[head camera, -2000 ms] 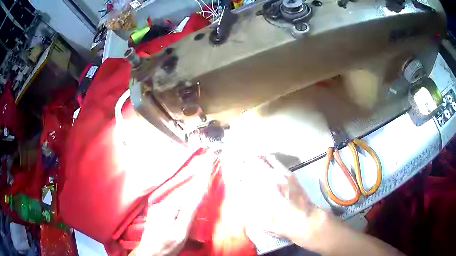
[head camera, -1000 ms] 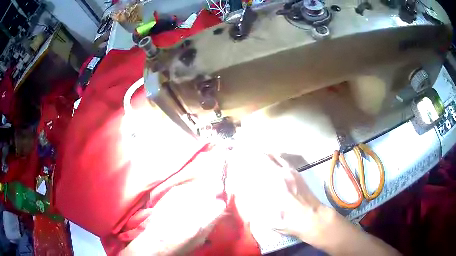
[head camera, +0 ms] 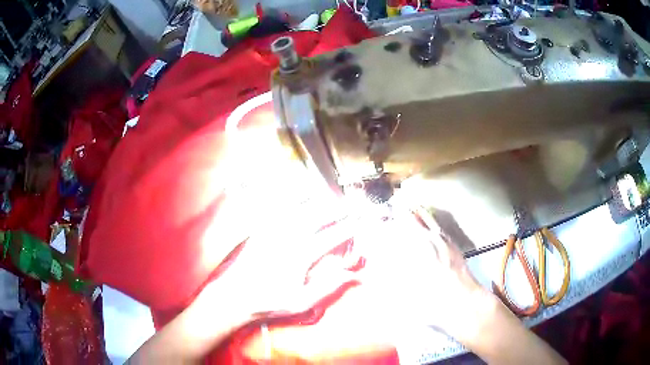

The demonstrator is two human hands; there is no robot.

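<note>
The red cloth [head camera: 160, 171] spreads left of the machine and runs in folds to the presser foot and needle area [head camera: 378, 191], under the left end of the beige sewing machine head [head camera: 456, 121]. My left hand [head camera: 274, 260] lies on the folded cloth, left of and in front of the needle. My right hand [head camera: 445, 274] lies close to the right and front of the needle, over the work. Strong white glare washes out both hands, so the fingers' grip is hidden. The needle tip and seam cannot be made out.
Scissors with orange-yellow handles [head camera: 534, 274] lie right of my right hand, blades under the arm. A pale curved tube [head camera: 235, 121] stands at the machine's left end. A green plastic bottle [head camera: 39, 258] and an orange-red plastic bag [head camera: 68, 324] are at the far left.
The view has shifted, so the machine and scissors appear further right. My left hand has moved left relative to the needle, and the cloth between my hands is bunched into curved folds.
</note>
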